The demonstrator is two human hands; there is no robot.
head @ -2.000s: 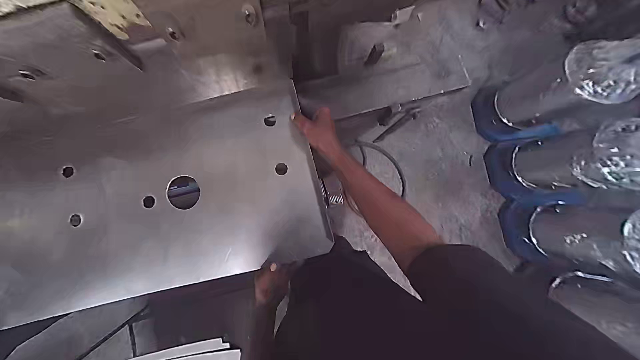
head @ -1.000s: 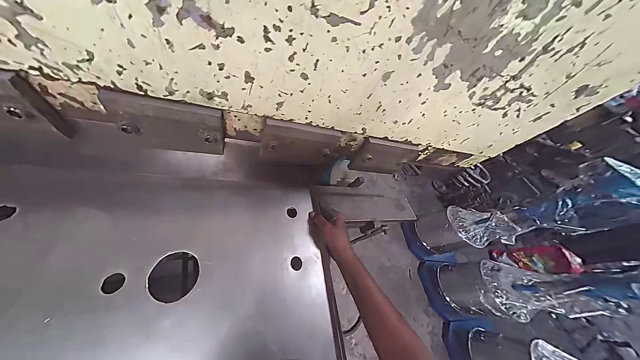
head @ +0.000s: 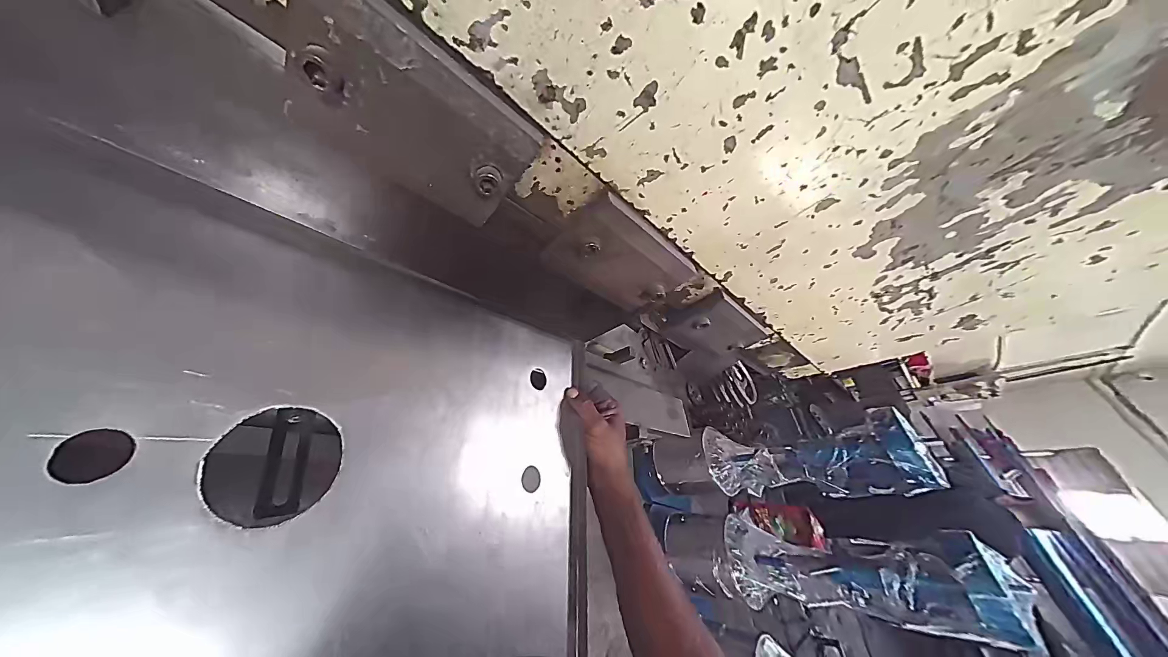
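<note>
A large sheet-metal plate (head: 411, 474) with round cut holes fills the left half of the head view. Its far edge lies beneath the bolted metal clamp blocks (head: 411, 109) of a machine. My right hand (head: 598, 424) grips the plate's right edge near a small hole, thumb on the upper face; the other fingers are partly hidden. Through the largest hole a dark slotted metal part (head: 285, 461) shows below. My left hand is out of the frame.
The machine's beam with chipped cream paint (head: 730, 137) slants overhead. A flat metal piece (head: 648, 397) lies beyond my right hand. At the right stand several plastic-wrapped cylindrical parts with blue bases (head: 693, 547). A window (head: 1104, 502) is at the far right.
The view has tilted up strongly toward the machine's painted beam. My left hand, at the plate's near edge two seconds ago, has left the view. My right hand stays on the right edge.
</note>
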